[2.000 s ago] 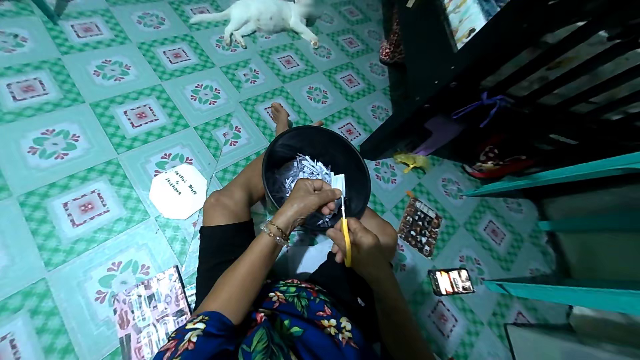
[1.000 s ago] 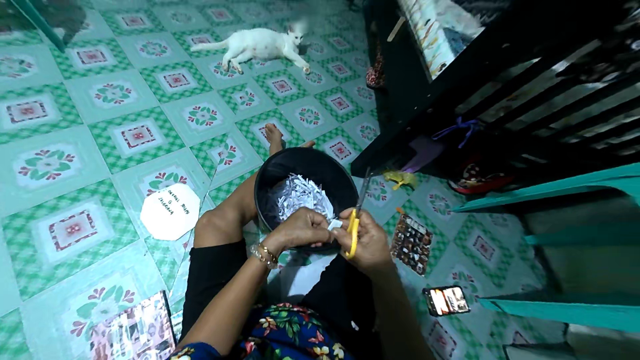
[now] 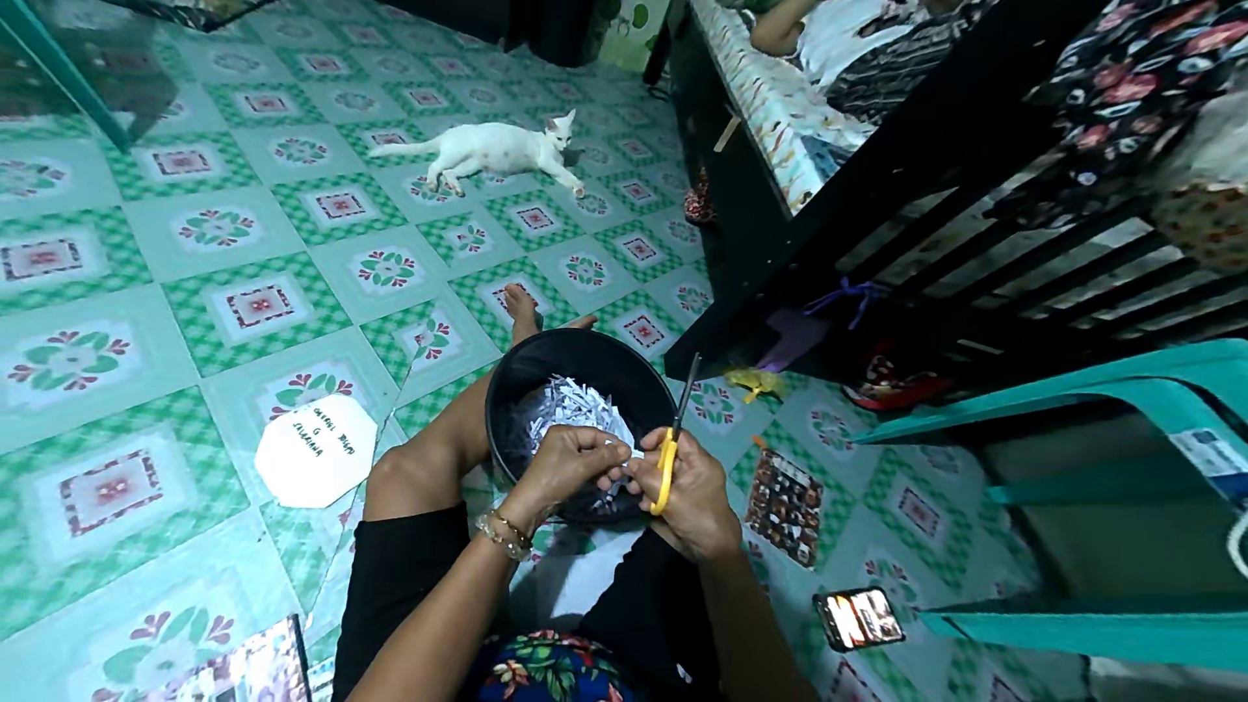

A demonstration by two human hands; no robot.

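Observation:
Between my legs stands a round black plastic tub [image 3: 507, 429] holding a heap of small cut paper strips [image 3: 575, 405]. Above its near right part, my left hand [image 3: 570, 468] pinches a small white piece of paper [image 3: 634, 453] between thumb and fingers. My right hand [image 3: 692, 492] touches the other end of that piece with its fingertips and also holds yellow-handled scissors [image 3: 666, 473]. Their blades point up and away from me, past the tub's right rim, and look closed. Fingers partly hide the paper.
A white cat [image 3: 497, 148] lies on the tiled floor ahead. Left is a white octagonal card [image 3: 317, 450] with writing. To the right are a patterned sheet [image 3: 785, 507], a lit smartphone [image 3: 860, 618], a teal plastic stool [image 3: 1092, 385] and a dark wooden bed frame [image 3: 770, 283], where a person lies.
The scissors stood upright at the paper two seconds ago; now their blades point away from it, and the fingertips of both hands meet at the paper. The view has tilted up.

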